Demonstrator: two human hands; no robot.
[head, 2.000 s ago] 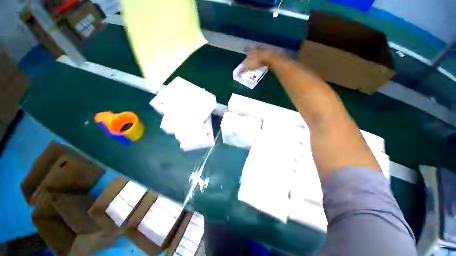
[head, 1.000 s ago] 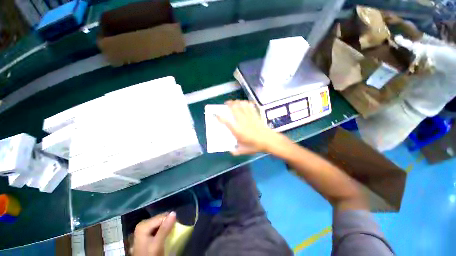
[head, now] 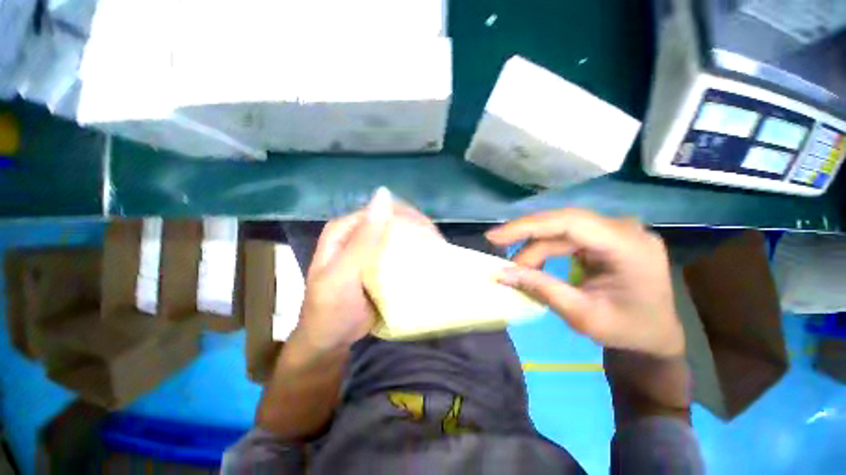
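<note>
A pale-yellow label sheet (head: 436,292) is held in front of my body, below the bench edge. My left hand (head: 348,274) grips its left side, thumb on top. My right hand (head: 594,278) has its thumb and a fingertip at the sheet's right corner; the other fingers are bent and apart. Whether a sticker is at the fingertips cannot be seen. A white retail box (head: 552,125) lies at an angle on the bench, just beyond my hands. The counting scale (head: 751,130) stands right of it, cut off by the top edge.
Stacked white boxes (head: 278,65) fill the bench at upper left. The green bench edge (head: 390,199) crosses the view. Open brown cartons with white boxes (head: 176,269) stand on the floor at left. Another open brown carton (head: 737,325) stands at lower right.
My right hand has left the white box and moved to the sheet. My left hand has risen with the sheet to the centre. The view has shifted down over the bench edge.
</note>
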